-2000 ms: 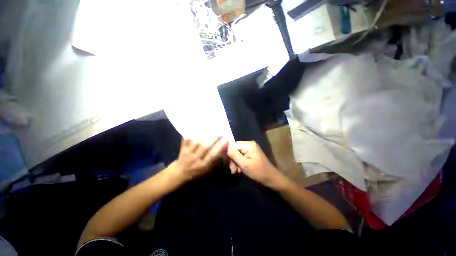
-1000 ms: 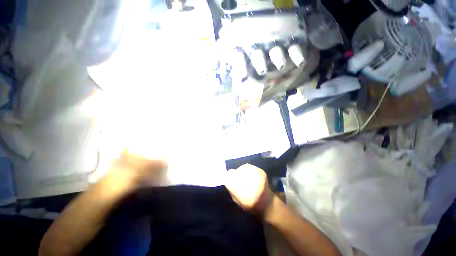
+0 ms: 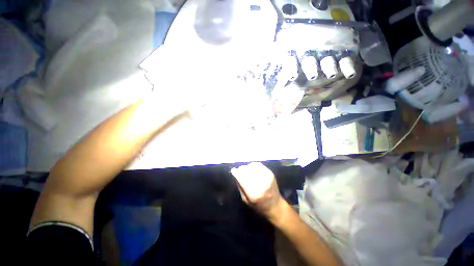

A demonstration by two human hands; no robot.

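The overlock machine (image 3: pixel 325 39) stands right of centre, with white tension knobs (image 3: pixel 328 67) in a row. Lamp glare washes out its needle area and the work surface. My left arm reaches over the table into this glare; my left hand (image 3: pixel 179 101) is almost lost in it, so its fingers and anything in them cannot be made out. My right hand (image 3: pixel 257 184) is curled at the table's front edge, overexposed; whether it holds cloth cannot be told. A white fabric panel (image 3: pixel 83 78) lies over the left of the table.
A heap of white pieces (image 3: pixel 384 208) lies at right, below table level. A small fan (image 3: pixel 434 72) with a pale cord stands at far right. A teal tool (image 3: pixel 369 139) lies at the right table edge. Blue cloth (image 3: pixel 136 228) shows below the table.
The view has shifted up to the machine. My left hand has moved from beside my right hand, forward and away into the glare. The white piece between my hands no longer shows.
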